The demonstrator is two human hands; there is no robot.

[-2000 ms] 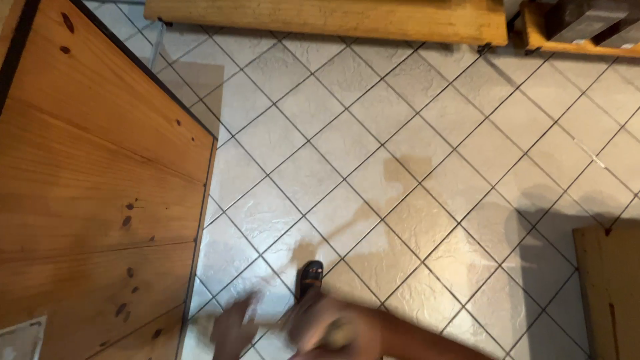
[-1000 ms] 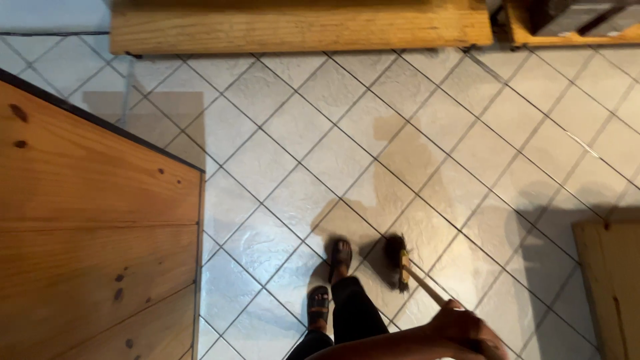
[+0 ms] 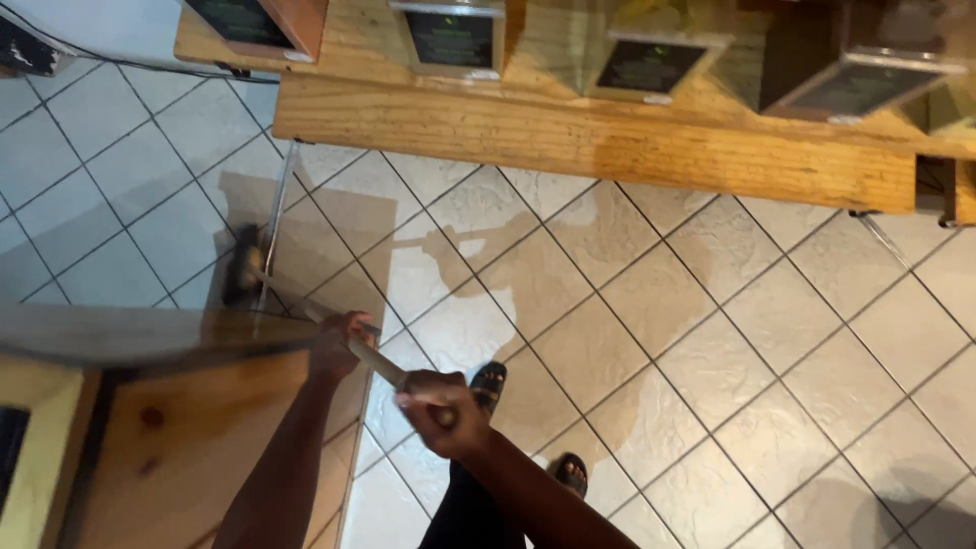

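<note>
A broom with a pale wooden handle (image 3: 377,364) slants from the lower middle up to the left. My right hand (image 3: 444,412) is closed round the handle close to its upper end. Farther down the handle, my left hand (image 3: 341,343) grips it. The dark broom head (image 3: 242,264) is on the tiled floor at the left, beside a metal strip (image 3: 280,206) set across the tiles; it is slightly blurred. My feet in dark sandals show below and to the right of my right hand.
A wooden cabinet or counter (image 3: 198,435) stands close at lower left. Along the top runs a low wooden shelf (image 3: 595,145) bearing several boxes with dark labels (image 3: 450,38). A black cable (image 3: 152,69) lies along the wall base at upper left.
The broom head, earlier near my feet, is now far to the left by the metal strip. My left hand has come into view on the handle. The view has shifted toward the shelf.
</note>
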